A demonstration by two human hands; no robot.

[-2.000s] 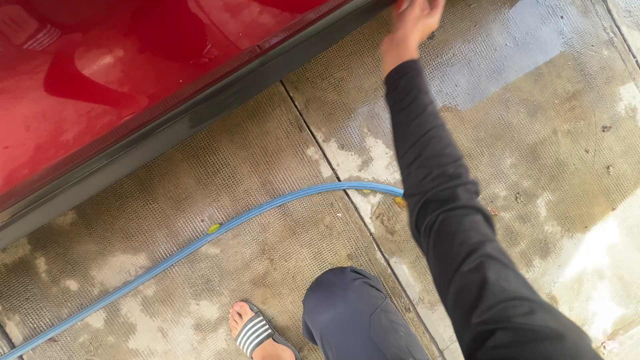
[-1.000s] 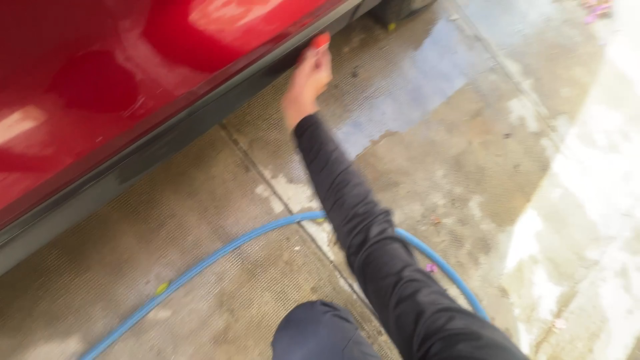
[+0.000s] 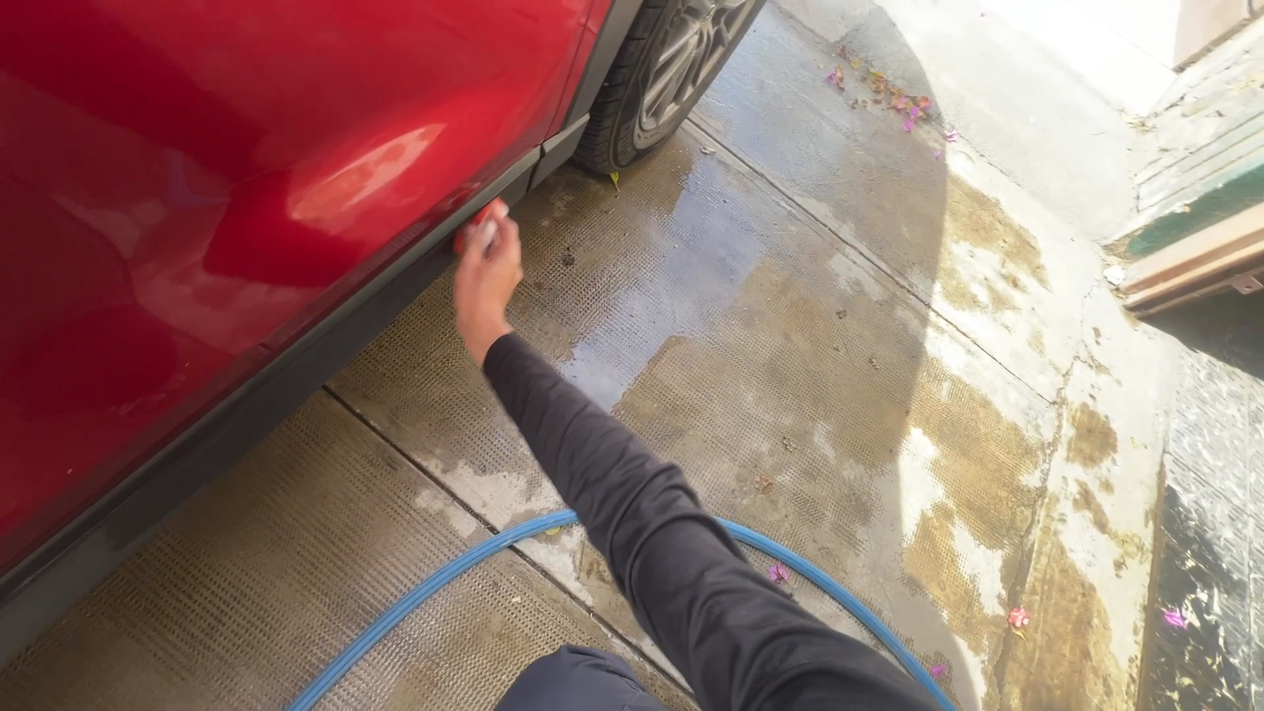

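Note:
My right hand [image 3: 489, 276], in a dark long sleeve, grips a small red object [image 3: 478, 225] that the fingers mostly cover; its kind cannot be told. The hand is at the dark plastic sill trim [image 3: 326, 341] along the lower edge of a red car's side [image 3: 296, 148]. Whether the red object touches the trim is unclear. Beyond the hand, up and to the right, stands the car's wheel [image 3: 681, 74] with its black tyre and grey alloy rim. My left hand is out of view.
A blue hose [image 3: 425, 592] curves across the textured concrete paving [image 3: 790, 395], passing under my arm in the view. Wet patches and fallen pink petals [image 3: 908, 107] lie on the ground. A ledge with a brown edge [image 3: 1200, 259] stands at the right. My knee [image 3: 583, 681] shows at the bottom.
My right hand has moved along the sill toward the wheel, with the red object in it. The view has shifted the same way, bringing the wheel and the right-hand ledge into sight.

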